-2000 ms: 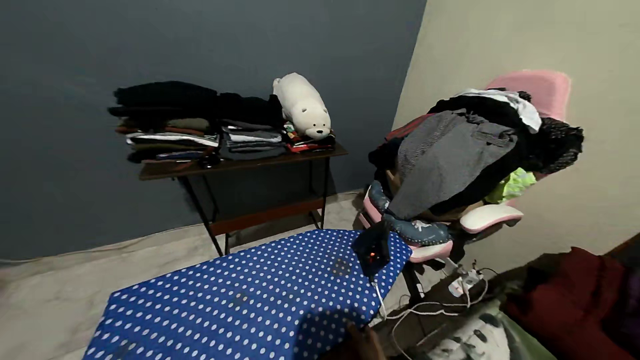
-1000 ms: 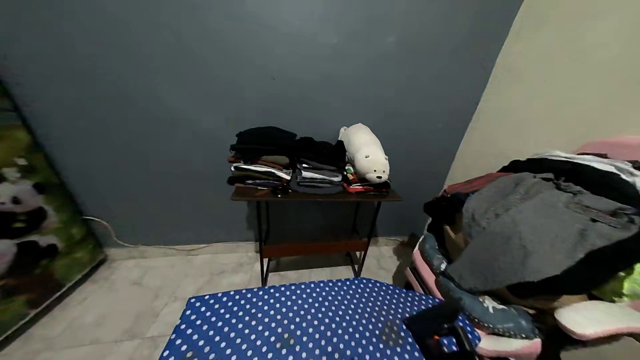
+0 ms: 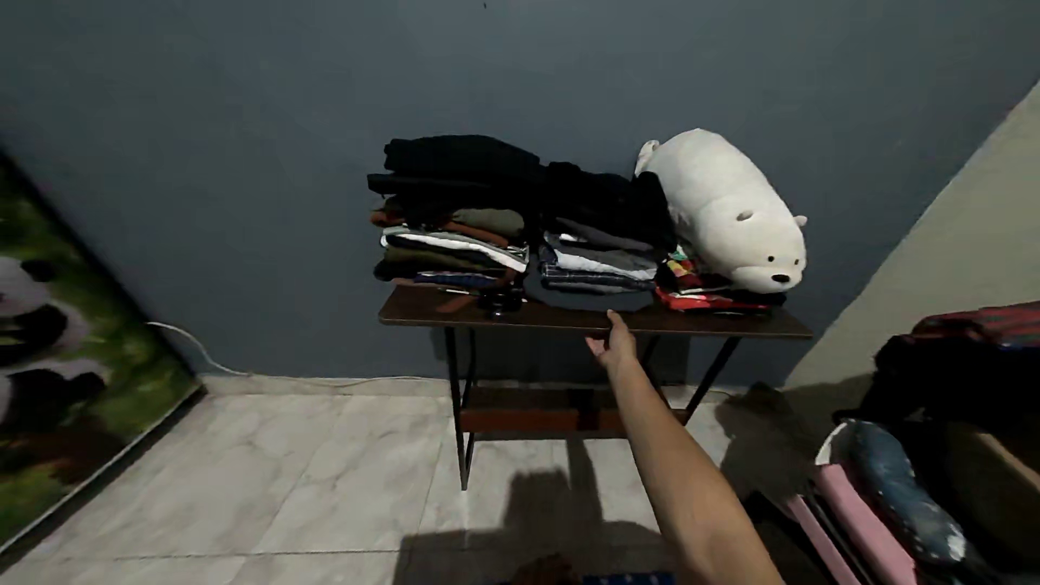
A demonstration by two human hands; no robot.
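Note:
My right hand (image 3: 615, 341) reaches from the lower right to the front edge of a dark wooden table (image 3: 422, 307). One digit lies over the edge and others show just below it; whether they grip is unclear. Just behind the hand is a middle stack of folded clothes (image 3: 601, 264), grey and checked with black on top. Another folded stack (image 3: 455, 244) stands to its left. A white plush bear (image 3: 731, 211) lies on folded red clothes (image 3: 715, 301) at the right. A dark, blurred shape at the bottom edge, possibly my left hand (image 3: 543, 570), shows no clear fingers.
A small dark object (image 3: 500, 302) lies near the table's front edge. A pink chair (image 3: 865, 520) bearing piled clothes and denim (image 3: 902, 487) stands at the lower right. A panda picture (image 3: 49, 366) leans at the left. Blue dotted fabric (image 3: 630, 578) shows at the bottom.
The view has swung left and come nearer the table. My right arm now extends to the table's front edge; it was not in view one second ago.

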